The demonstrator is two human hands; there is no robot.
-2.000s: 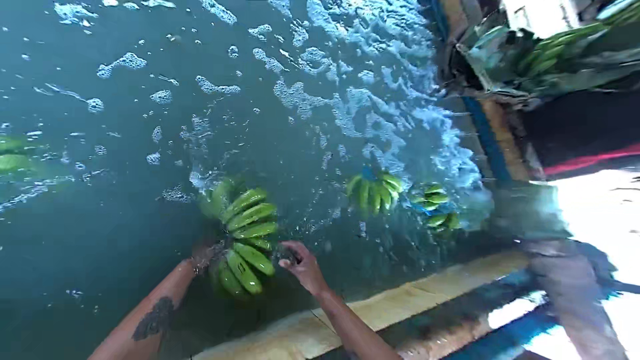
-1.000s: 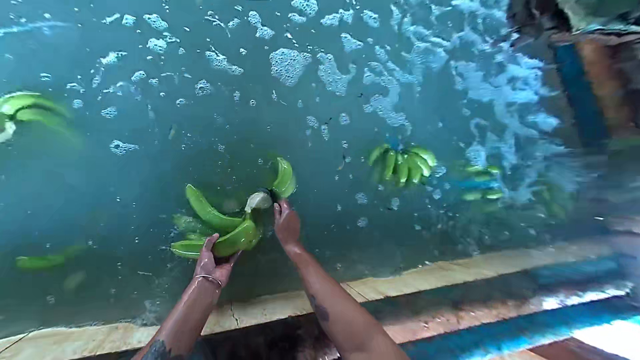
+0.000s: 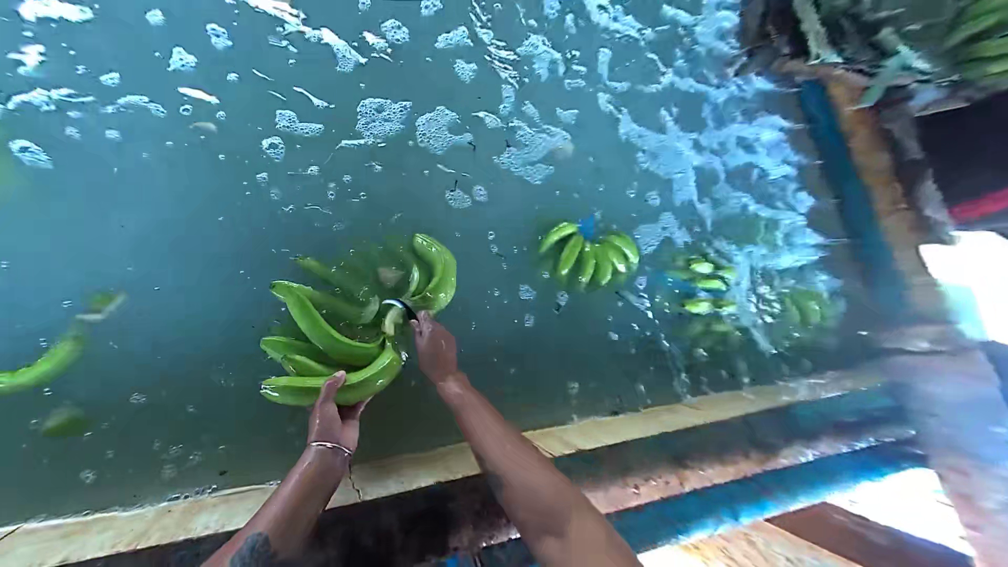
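Observation:
My left hand (image 3: 337, 421), with a bracelet on its wrist, grips the lower fruit of a hand of green bananas (image 3: 335, 335) at the water's surface. My right hand (image 3: 433, 346) holds a small curved knife (image 3: 400, 305), its bright blade against the crown of the bananas. More green bananas (image 3: 433, 276) lie close behind and right of the blade; whether they are joined to the held ones I cannot tell. Another banana hand (image 3: 594, 260) with a blue piece at its crown floats to the right.
Foamy water fills the tank, whose pale rim (image 3: 661, 417) runs along the near side. Further bananas (image 3: 709, 285) float at the right, and a loose banana (image 3: 47, 366) at the left. A blue-edged wall (image 3: 846, 181) bounds the right side. Green bananas (image 3: 984, 47) lie beyond it.
Two seconds ago my right hand was apart from the bananas; now its blade is at the crown. My left hand has come round to the near side of the bananas.

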